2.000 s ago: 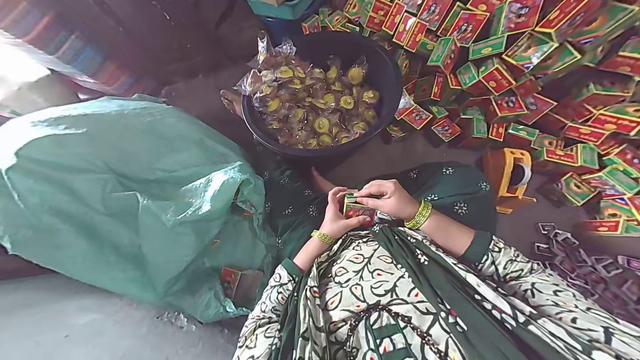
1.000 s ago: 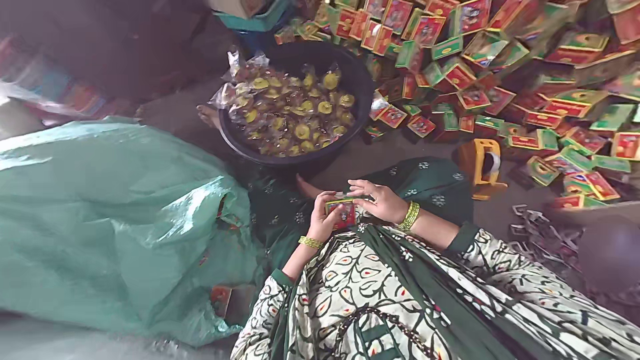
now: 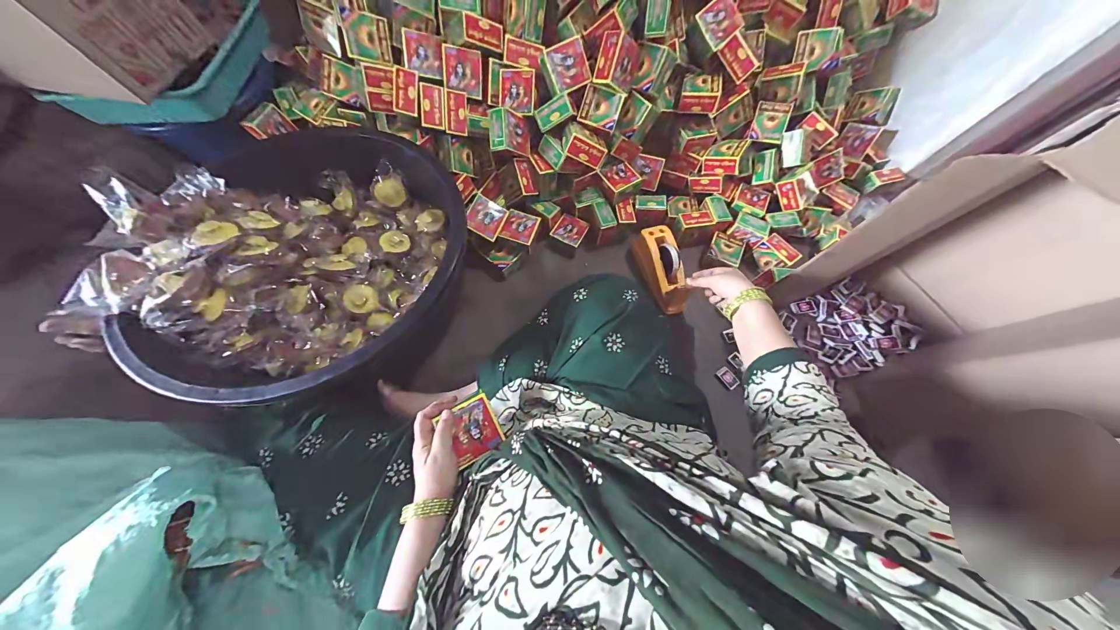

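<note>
My left hand [image 3: 436, 446] grips a small red and yellow printed cardboard box [image 3: 475, 430] above my lap. My right hand [image 3: 724, 287] is stretched out to the front edge of an orange tape dispenser [image 3: 656, 269], which stands on the floor beyond my knee and carries a tape roll. The fingertips are pinched at its cutting edge; whether tape is between them is too small to tell. To the left stands a black plastic tub [image 3: 289, 389] heaped with clear plastic packets [image 3: 306, 254] that hold round yellow-topped pieces.
A large heap of small red and green boxes [image 3: 604, 105] spreads beyond the tub. Small dark packets [image 3: 849, 328] lie at right beside an open cardboard carton [image 3: 1006, 236]. A green plastic sack [image 3: 105, 525] is at lower left, a teal crate [image 3: 210, 96] at upper left.
My right hand has left the small box and reached out right to the tape dispenser. My left hand still has the box. The view has turned to the right.
</note>
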